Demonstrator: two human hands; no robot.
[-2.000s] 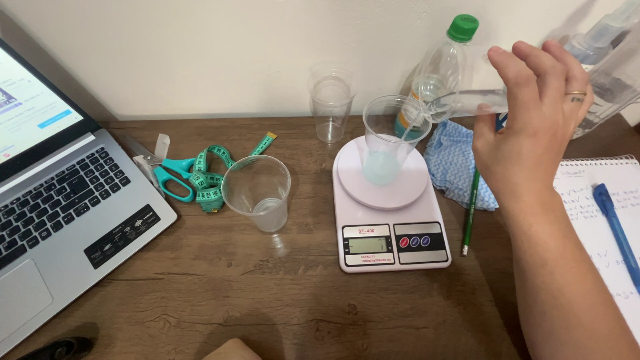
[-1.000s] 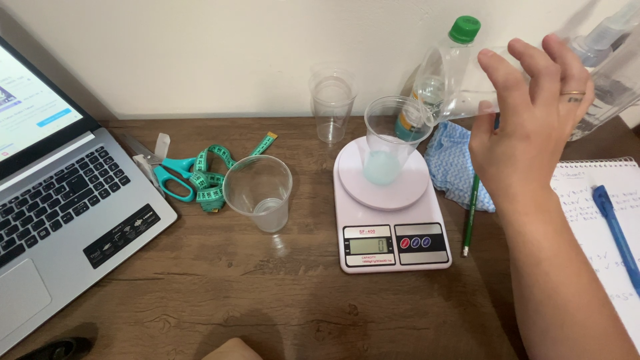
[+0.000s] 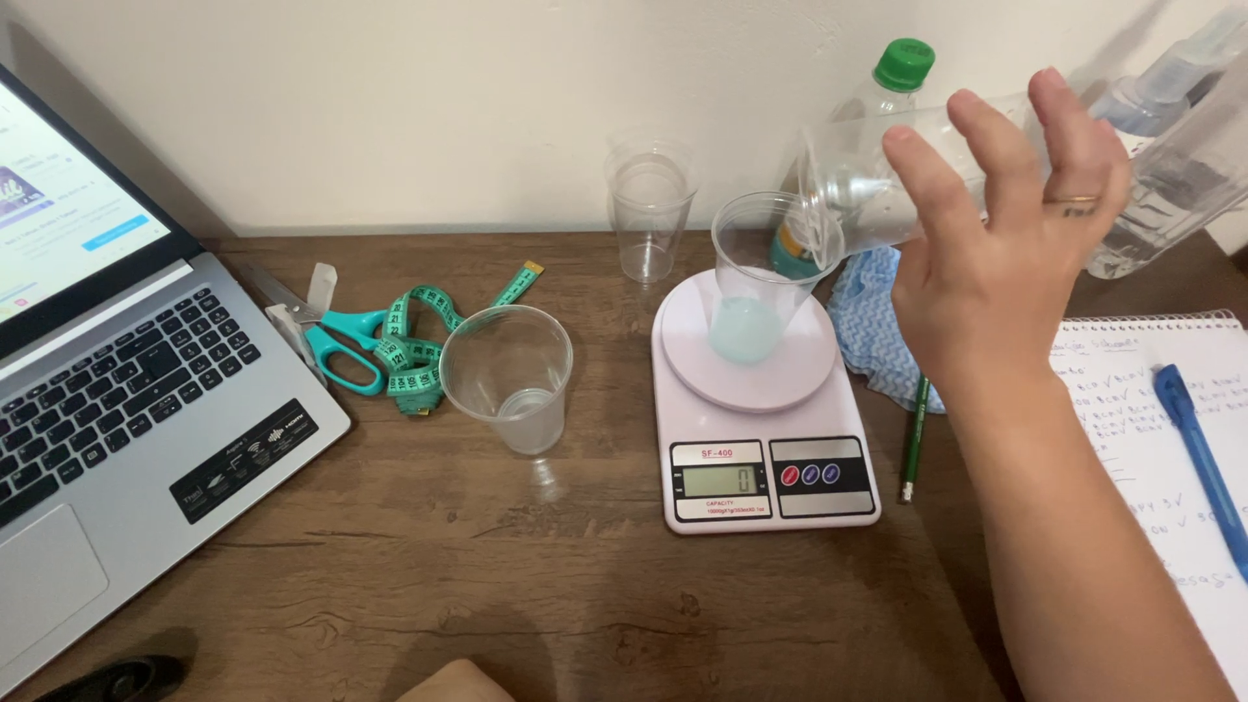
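Observation:
My right hand (image 3: 1004, 224) grips a clear plastic cup (image 3: 877, 185), tipped on its side, its rim against the rim of a second clear plastic cup (image 3: 746, 331). That upright cup holds some pale blue-green liquid and stands on the round platform of a white digital kitchen scale (image 3: 673, 419), whose display reads 0. To the left, a clear plastic cup (image 3: 526, 390) with a little clear liquid stands on the wooden table. Farther back is another clear plastic cup (image 3: 651, 214). My left hand cannot be made out; only a bit of skin shows at the bottom edge.
An open laptop (image 3: 224, 351) fills the left side, beside turquoise-handled scissors (image 3: 341, 351) and a green tape measure (image 3: 414, 356). Behind the scale are a green-capped bottle (image 3: 905, 68) and a blue cloth (image 3: 868, 322). A green pencil (image 3: 916, 439), spiral notebook (image 3: 1141, 468), blue pen (image 3: 1204, 458) and spray bottle (image 3: 1150, 107) are at right.
The held cup has tilted and shifted slightly, its rim now showing wide against the cup on the scale. The other cups and the scale have stayed in place.

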